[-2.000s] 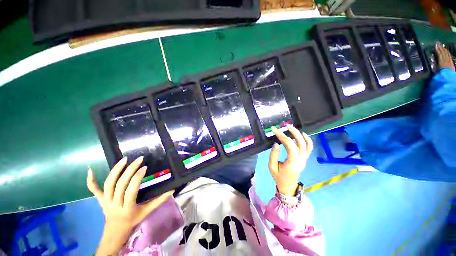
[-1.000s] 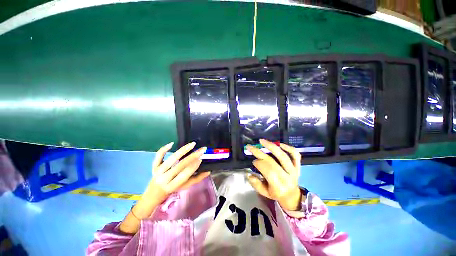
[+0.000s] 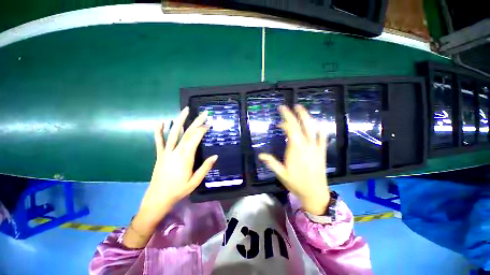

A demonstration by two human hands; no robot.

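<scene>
A black foam tray lies on the green bench with four glossy smartphones in a row and a plain dark slot at its right end. The leftmost smartphone shows rows of small text and a white strip at its bottom edge. My left hand is over its left edge, fingers spread, holding nothing. The second smartphone also shows text. My right hand hovers between the second and the third smartphone, fingers spread, slightly blurred, holding nothing. The fourth smartphone is dark with glare.
Another black tray with phones lies at the right. A back tray and a brown board are beyond the white strip. A person in blue is at the right edge. Blue stools stand below the bench.
Both hands have moved up from the phones' bottom edges onto the screens. The two left phones' red and coloured bottom strips no longer show; text rows now show. The view has shifted a little.
</scene>
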